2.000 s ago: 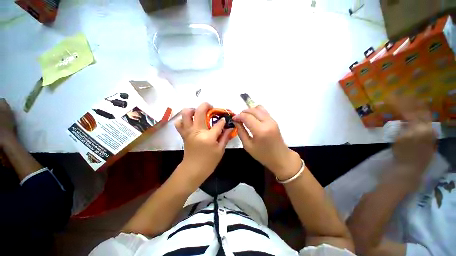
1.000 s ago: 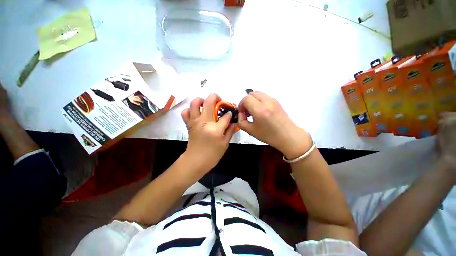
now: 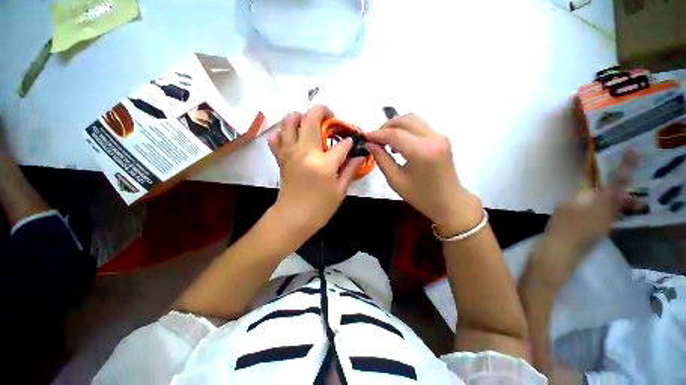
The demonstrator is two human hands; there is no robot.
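An orange cable (image 3: 364, 167), coiled in an oval, is held over the front edge of the white table. A black connector (image 3: 356, 146) lies inside the coil. My left hand (image 3: 312, 162) is closed around the coil's left side, its thumb on the black connector. My right hand (image 3: 421, 162) pinches at the connector from the right; a utility knife (image 3: 390, 112) sticks out beyond its fingers, only the dark tip showing. An opened retail box (image 3: 169, 124) lies picture side up on the left, its flap raised.
A clear plastic tray (image 3: 307, 26) lies at the top centre. A yellow sticky note (image 3: 90, 21) and a second knife (image 3: 35, 68) lie at left. A small loose bit (image 3: 313, 93) lies beyond my left hand. Retail boxes (image 3: 639, 128) and a brown carton (image 3: 653, 34) stand right, beside another person's hand (image 3: 587, 214).
The view has shifted, so the table things sit higher. At right, the boxes now show white picture sides, and the neighbour's hand has moved to them. My hands still hold the coil.
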